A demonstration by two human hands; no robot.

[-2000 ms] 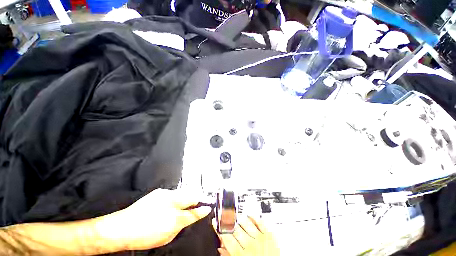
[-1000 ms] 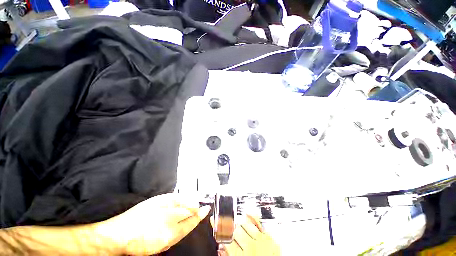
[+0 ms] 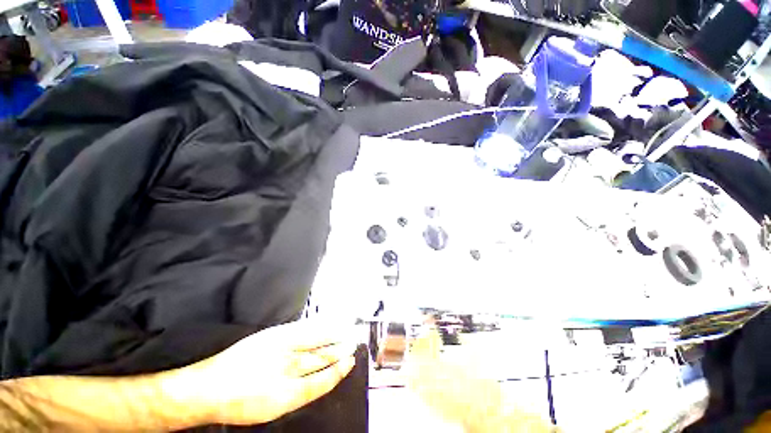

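Note:
The black garment (image 3: pixel 161 194) lies in a large heap left of the white sewing machine head (image 3: pixel 473 254), and part of it lies beneath my left hand. My left hand (image 3: pixel 292 368) rests on the black fabric left of the needle area, fingers pointing right; its fingertips are at the fabric's edge. My right hand (image 3: pixel 452 380) is overexposed and blurred, below the head and right of the shiny metal piece (image 3: pixel 391 345); its fingers reach up toward the head. Whether it holds anything cannot be made out.
Behind the head stand a clear bottle with a blue-purple lid (image 3: pixel 528 110) and a small dark cylinder (image 3: pixel 543 162). A pale thread runs above the head. Dark thread cones (image 3: pixel 723 34) stand on a rack at the top right. Blue bins (image 3: pixel 188 12) are at the top left.
My right hand has moved up and right from beside the metal piece. The black fabric's edge now shows straight below that piece. My left hand stays on the fabric. The view has tilted slightly.

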